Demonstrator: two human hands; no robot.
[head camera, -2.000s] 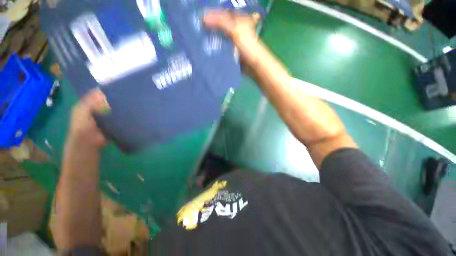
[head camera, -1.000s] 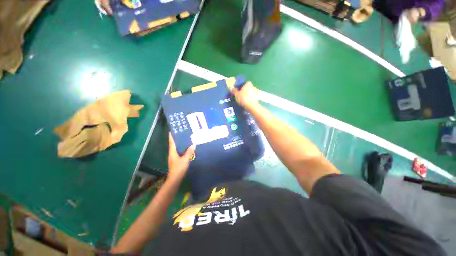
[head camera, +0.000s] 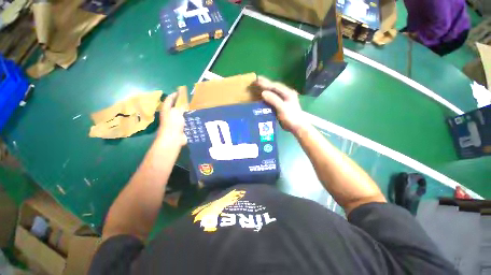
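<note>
A navy printed carton with a white product picture is held against my front, at the middle. Its far end shows a raised brown flap and a narrow brown side flap. My left hand grips the carton's far left corner by the side flap. My right hand grips the far right corner at the edge of the brown flap. The underside of the carton is hidden.
Torn kraft paper lies left on the green table. A carton stack lies beyond. An opened carton stands on the green strip; another is far right. A black object is near right. A person in purple is top right.
The carton's brown end flaps now stand raised at the far end, with both hands at its far corners. The carton on the green strip shows its brown inside now.
</note>
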